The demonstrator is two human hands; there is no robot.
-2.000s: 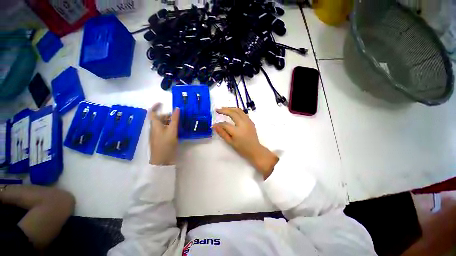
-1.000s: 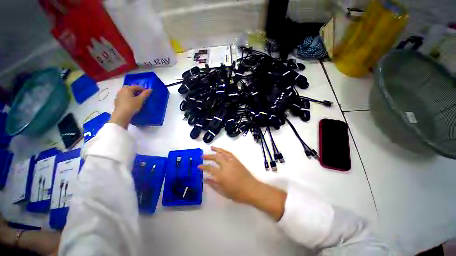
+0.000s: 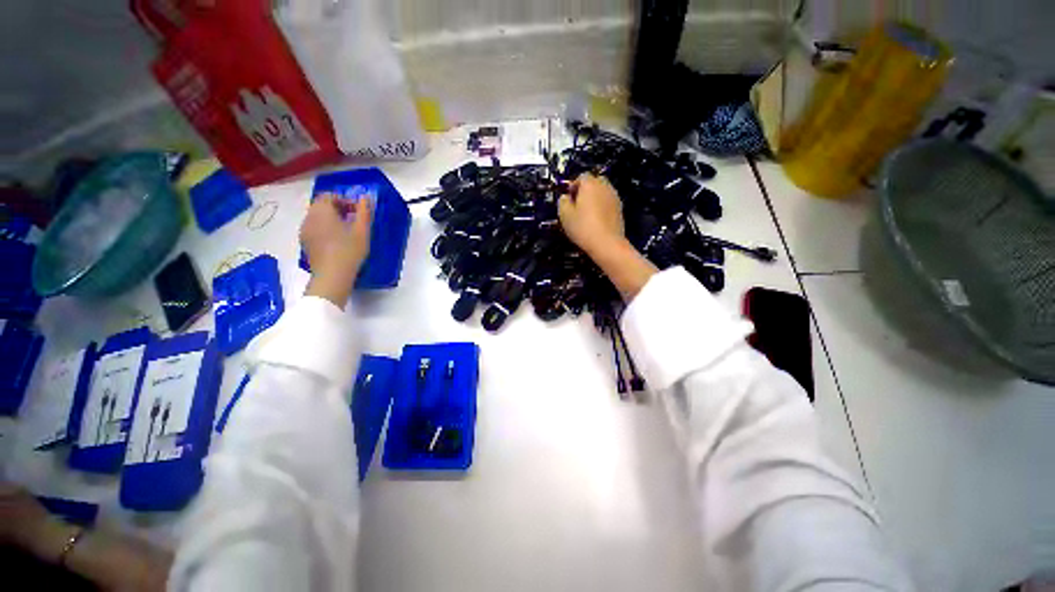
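Note:
My left hand (image 3: 338,237) is at the stack of empty blue trays (image 3: 388,237), fingertips at its top; whether it grips a tray I cannot tell. My right hand (image 3: 595,217) reaches into the pile of coiled black USB cables (image 3: 509,249), fingertips close together at the pile's upper middle; whether a cable is pinched I cannot tell. A blue tray with a coiled black cable (image 3: 433,405) lies on the table in front of the pile. Another blue tray (image 3: 371,407) beside it is partly hidden by my left sleeve.
Carded blue packs (image 3: 169,416), a dark phone (image 3: 182,291) and a teal basin (image 3: 110,226) are at left. A smartphone (image 3: 781,338) is partly behind my right sleeve. A mesh basket (image 3: 983,254) and yellow roll (image 3: 862,110) stand right. Another person's arm (image 3: 93,549) shows lower left.
My right hand has moved from beside the filled tray up to the cable pile. My left hand first moved from the filled tray to the tray stack and is still there. The view has shifted.

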